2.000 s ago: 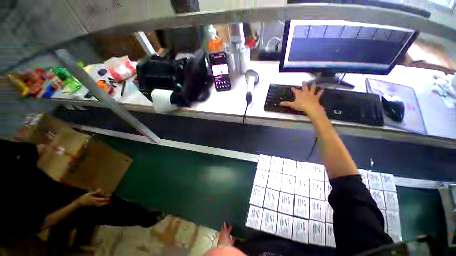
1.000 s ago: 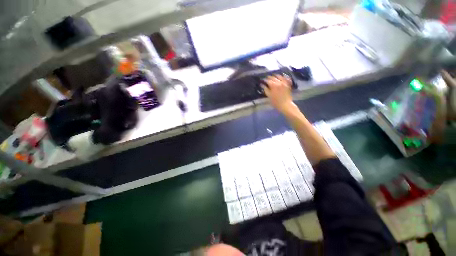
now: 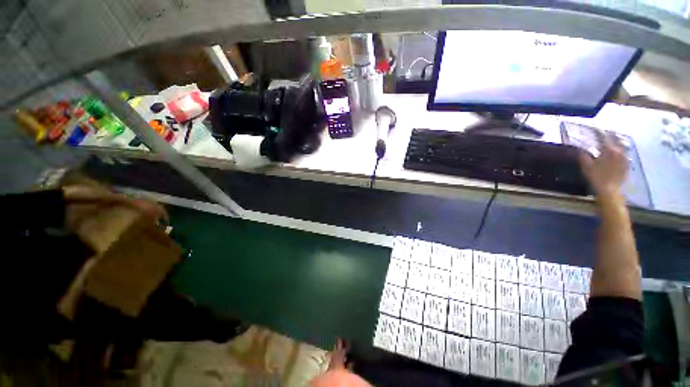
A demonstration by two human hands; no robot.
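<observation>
My right hand is at the right end of the black keyboard, over the pale pad. It covers the computer mouse, which is hidden under the palm. The monitor behind shows a pale, mostly blank screen. Small boxes with white labels lie face up in a tight grid below the shelf; my right sleeve covers their right end. A small part of what looks like my left hand shows at the bottom edge, blurred; its grasp is unclear.
The barcode scanner stands on the white shelf beside the lit smartphone. A bulky black machine is further left. A metal bar crosses the upper view. At left, a person in dark clothing handles a brown carton beside the green bench.
My right hand has moved right from the keyboard to the mouse. The monitor has gone from a table-like page to a pale one. The person at left now has the carton raised and tilted.
</observation>
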